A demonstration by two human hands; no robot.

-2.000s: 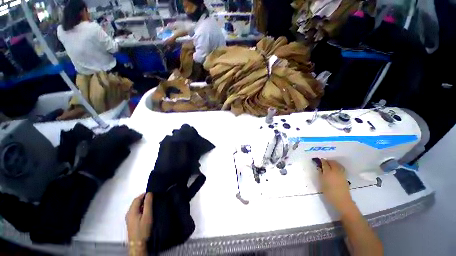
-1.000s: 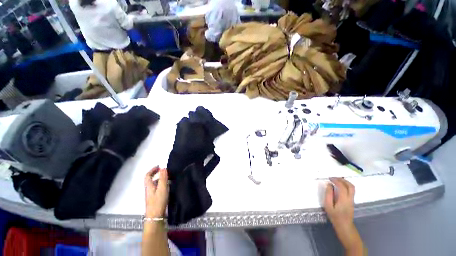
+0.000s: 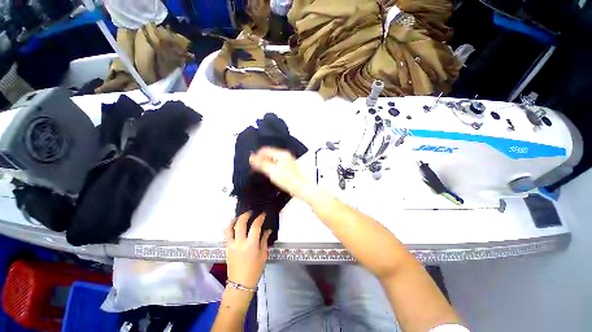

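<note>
A stack of black cut pieces (image 3: 269, 137) lies on the white table left of the sewing machine head. My left hand (image 3: 248, 237) rests on its near end, fingers spread over the fabric. My right hand (image 3: 272, 165) is on or just above the middle of the stack, a little blurred; whether it grips a piece cannot be told. The JACK sewing machine (image 3: 480, 146) stands to the right. The snips (image 3: 441, 185), dark with a yellow-green end, lie under the machine arm.
A tied black bundle (image 3: 123, 175) lies at left beside a grey fan or motor box (image 3: 49, 139). A large tan bundle (image 3: 370, 48) sits behind the table. A red crate (image 3: 23, 295) and a blue crate (image 3: 87, 311) stand below the front edge at left.
My right hand has moved left from the machine bed to the black stack. My left hand has moved from beside the stack onto its near end. The view has tilted down.
</note>
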